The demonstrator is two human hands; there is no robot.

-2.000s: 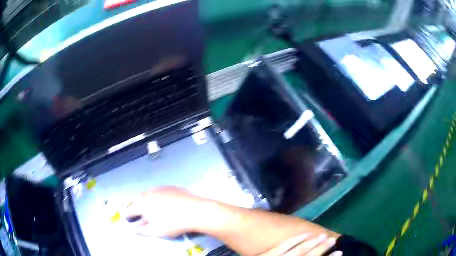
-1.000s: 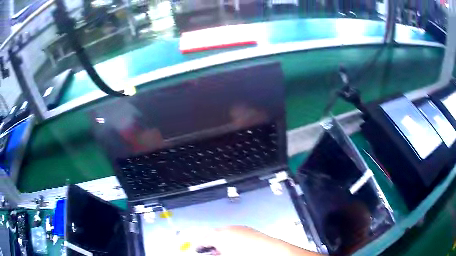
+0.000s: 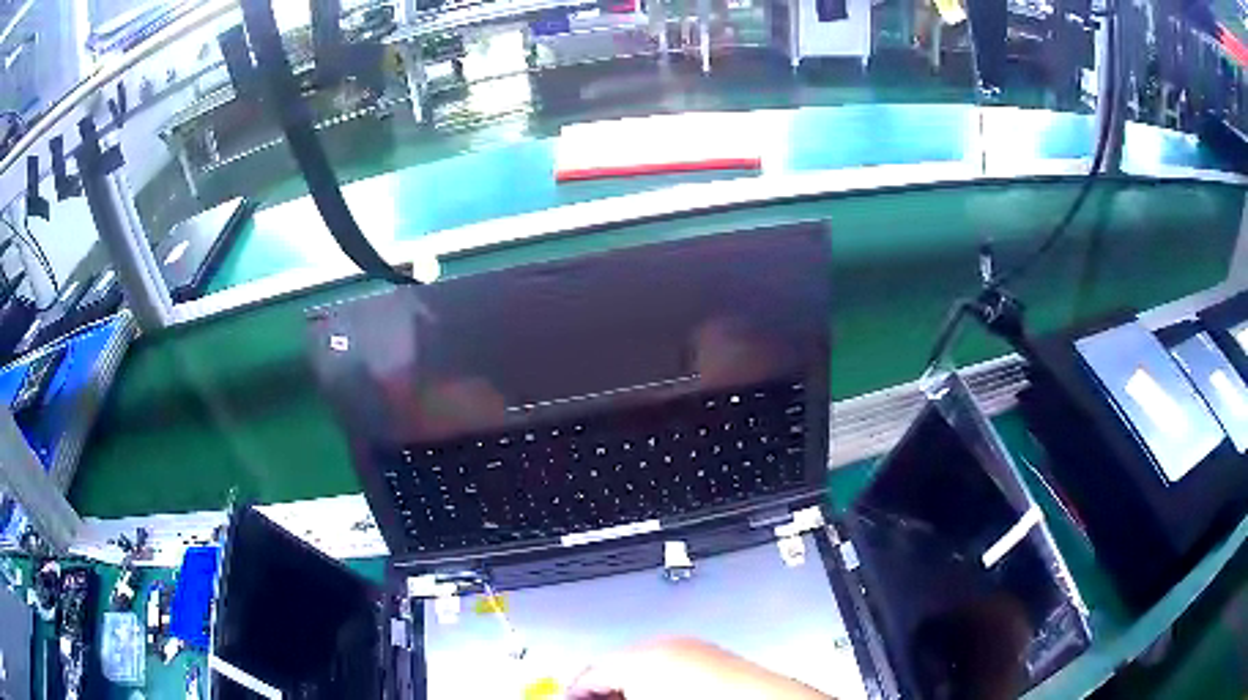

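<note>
The opened laptop lies in front of me, its keyboard base (image 3: pixel 602 465) dark and beyond the silver lid panel (image 3: pixel 616 602), which is nearest me. A hand (image 3: pixel 684 673) rests low over the panel at the bottom edge, its forearm cut off at the lower right; it appears to be my right hand. Its fingertips are partly cut off and I cannot tell if they hold anything. Yellow tape (image 3: pixel 490 603) sits at the panel's upper left, and more yellow tape (image 3: pixel 543 688) is beside the fingers. A thin cable (image 3: pixel 509 632) runs near the upper tape. My left hand is not in view.
Glossy black screens lean on the left (image 3: pixel 301 615) and right (image 3: pixel 958 547) of the laptop. A black stack with pale sheets (image 3: pixel 1150 397) stands farther right. A blue tray (image 3: pixel 193 598) and small parts are at lower left. A conveyor rail (image 3: pixel 616 219) crosses behind.
The camera view has swung up and left, so the laptop sits lower and farther right in the picture than two seconds ago. Less of the hand and forearm now shows over the panel.
</note>
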